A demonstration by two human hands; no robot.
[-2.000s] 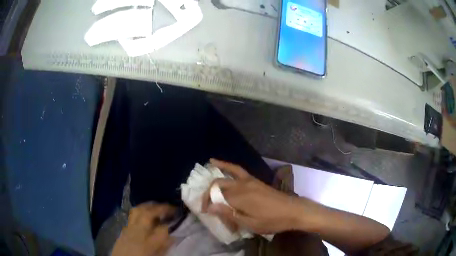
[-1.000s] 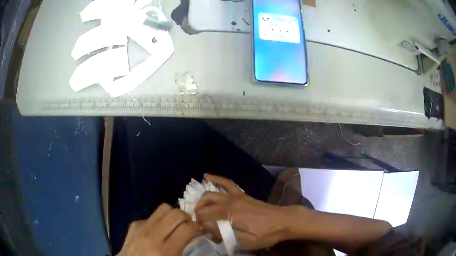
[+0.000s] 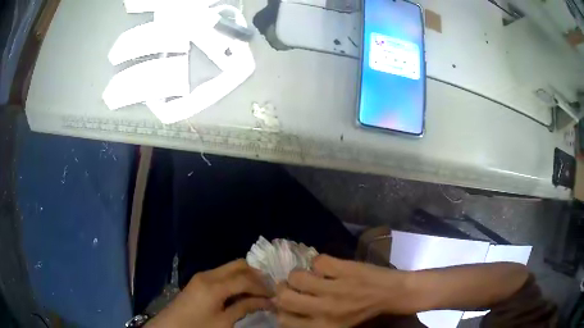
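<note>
A thick bundle of white fabric pieces (image 3: 280, 255) is held over the lap, low in the view, its ends fanned towards the table. My left hand (image 3: 221, 296) is at its left side, fingers bent against it. My right hand (image 3: 333, 291) is closed around its right side. The two hands meet at the middle of the bundle, and its lower part is hidden by them. More white pointed tabs (image 3: 144, 84) lie spread on the table at the upper left.
A smartphone (image 3: 392, 96) with a lit screen lies on the cream table. A printed ruler scale (image 3: 211, 138) runs along the front edge. A lint-strewn blue surface (image 3: 70, 224) is at left. White panels (image 3: 438, 262) are below the table at right.
Both hands have come together on the bundle; my left hand was lower and apart from it two seconds ago. The white strip seen over my right hand no longer shows. The camera view has shifted.
</note>
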